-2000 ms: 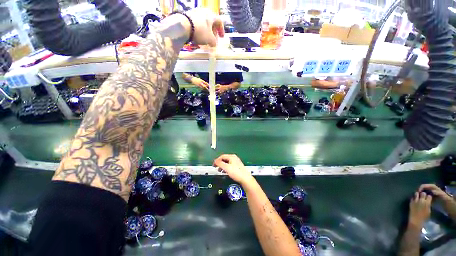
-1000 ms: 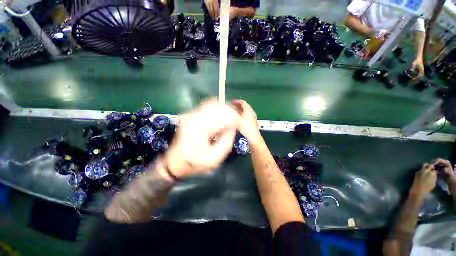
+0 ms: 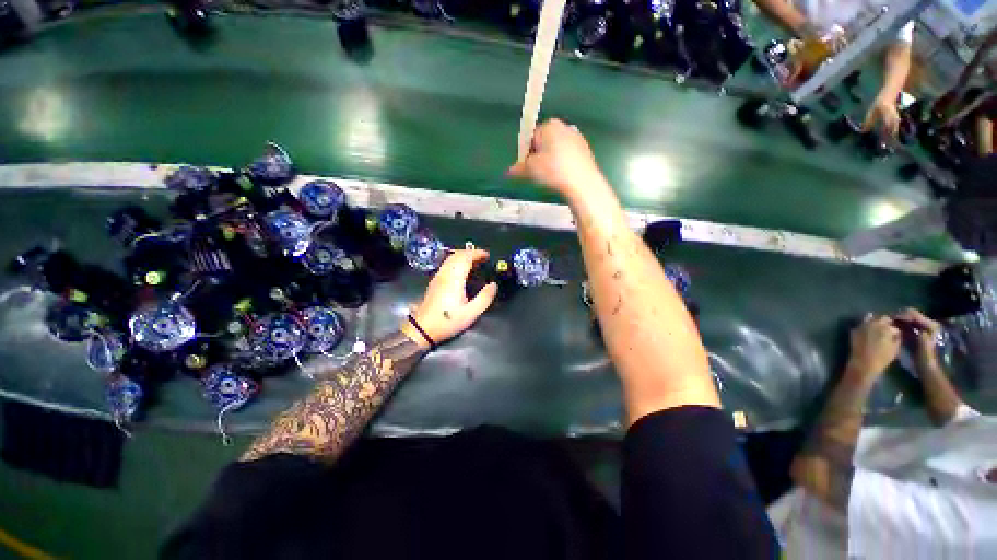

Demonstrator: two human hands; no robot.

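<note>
My right hand (image 3: pixel 558 154) is over the green belt, with its fingers closed at the lower end of the pale tape strip (image 3: pixel 539 74). The strip runs up out of the picture. My left hand (image 3: pixel 450 301), on the tattooed arm, is low over the dark bench. Its thumb and fingers are apart at the left side of a dark housing (image 3: pixel 490 273). A silvery-blue circuit board (image 3: pixel 531 267) with a short white wire lies just right of it. Whether the fingers touch the housing is unclear.
Unfinished units (image 3: pixel 164 322) are piled at left. Others lie partly behind my right forearm. A black block-like part (image 3: pixel 663 233) is by the pale rail (image 3: pixel 437 201). Another person's hands (image 3: pixel 894 337) are at right. More parts and people are across the belt.
The view has tilted down. My left hand has come down from the shelf, past the tape, to the bench beside the housing. My right hand has moved up to the strip's lower end.
</note>
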